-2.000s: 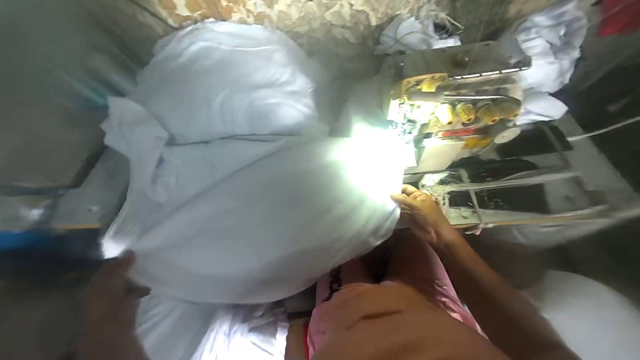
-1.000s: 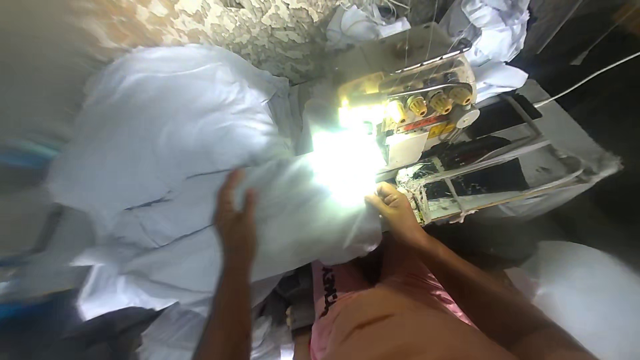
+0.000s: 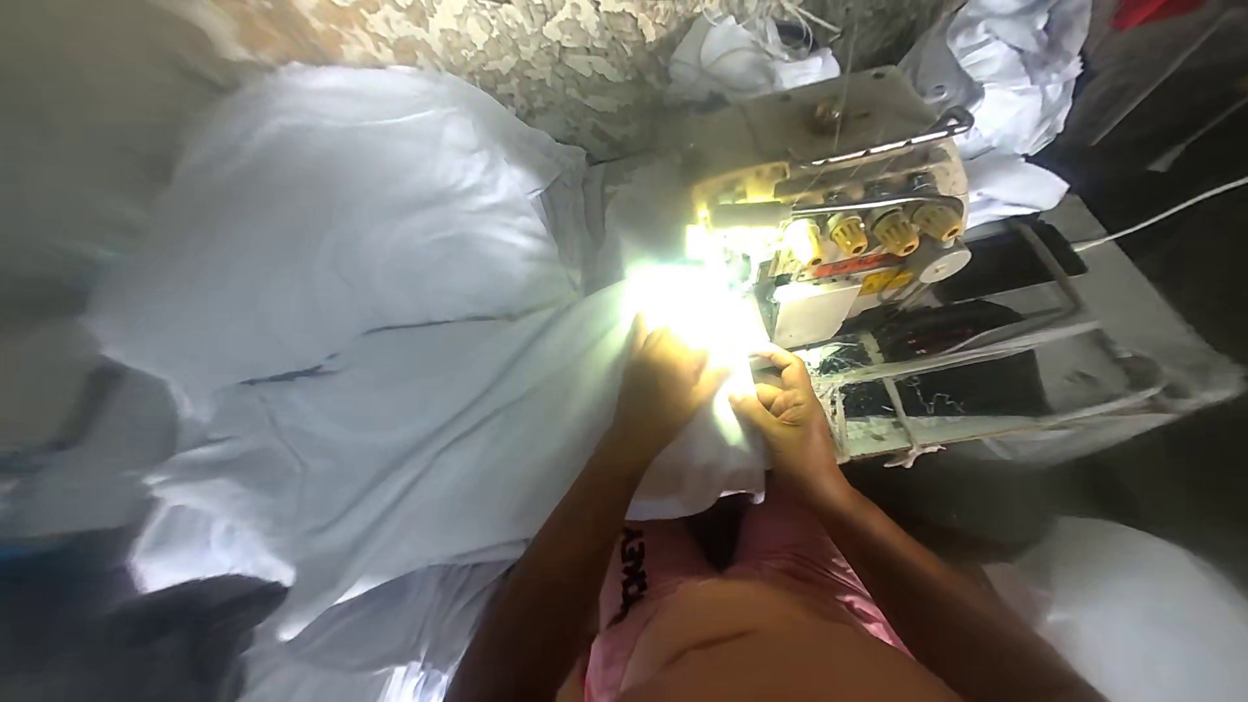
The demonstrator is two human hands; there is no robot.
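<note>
White fabric [image 3: 419,439] spreads over the table and drapes toward my lap. On it, close to the glare at the needle area, rests my left hand [image 3: 668,375]; its fingertips are washed out by light, so whether it grips cannot be told. My right hand [image 3: 785,409] pinches the fabric's right edge between thumb and fingers, just in front of the presser area. An overlock sewing machine [image 3: 858,195] with yellow tension knobs [image 3: 895,232] stands beyond my hands, to the right. Its needle and presser foot are hidden by the bright lamp light.
A large heap of white cloth [image 3: 361,214] lies at the back left against a peeling wall [image 3: 546,58]. More white cloth [image 3: 1019,78] sits behind the machine. A metal frame wound with cloth strips [image 3: 1004,419] juts out at right. A white bundle [image 3: 1141,604] lies low at right.
My left hand has moved from the fabric's far left edge across to the right, and is now beside my right hand at the machine. The right hand stays at the fabric's edge.
</note>
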